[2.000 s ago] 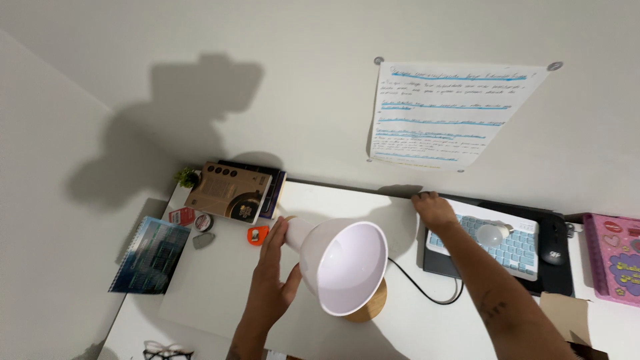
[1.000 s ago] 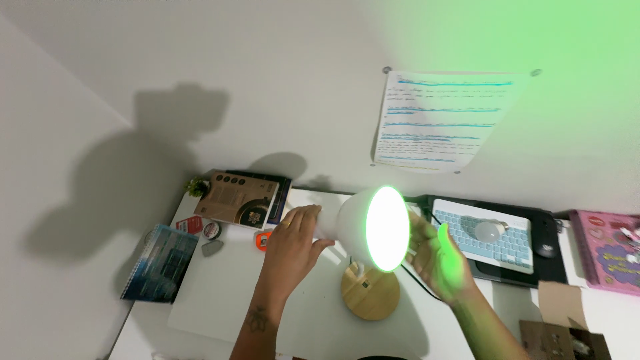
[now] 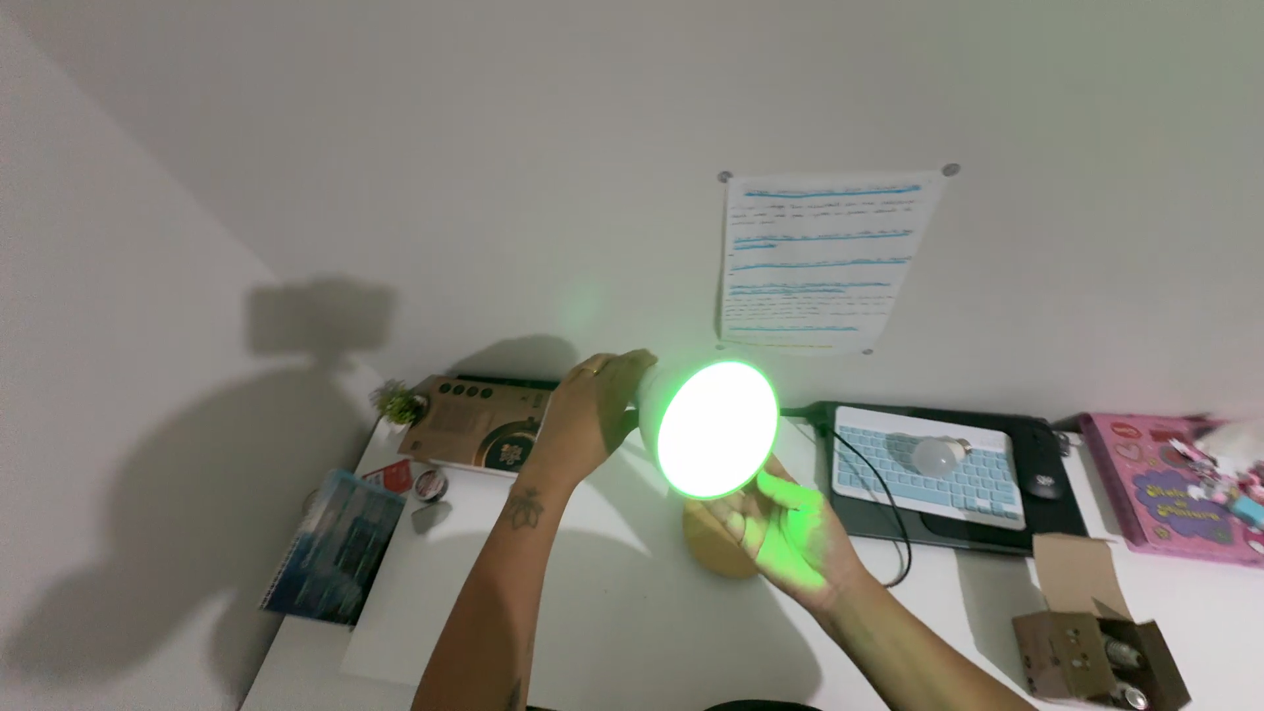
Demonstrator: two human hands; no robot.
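A white desk lamp (image 3: 717, 429) with a round wooden base (image 3: 719, 543) stands on the desk, its shade glowing bright green-white. Behind the shade, my left hand (image 3: 600, 410) is at the back of the lamp head; its fingertips are partly hidden, so its grip is unclear. Below the shade's lower right rim, my right hand (image 3: 785, 533) is palm up with fingers spread, lit green; whether its fingertips touch the rim or the lamp cannot be told. A loose white light bulb (image 3: 938, 456) lies on a blue and white keyboard (image 3: 928, 469).
An open cardboard box (image 3: 1071, 652) with bulbs inside stands at the lower right. A black mouse (image 3: 1042, 474) and a pink book (image 3: 1170, 494) are on the right. A brown box (image 3: 472, 423), a small plant (image 3: 398, 403) and a spiral notebook (image 3: 341, 548) are at the left. A black cable (image 3: 884, 484) curves beside the keyboard.
The lamp, unlit two seconds ago, is lit green. My right hand has come from beside the keyboard to the shade. The lamp head has turned, and the view has shifted.
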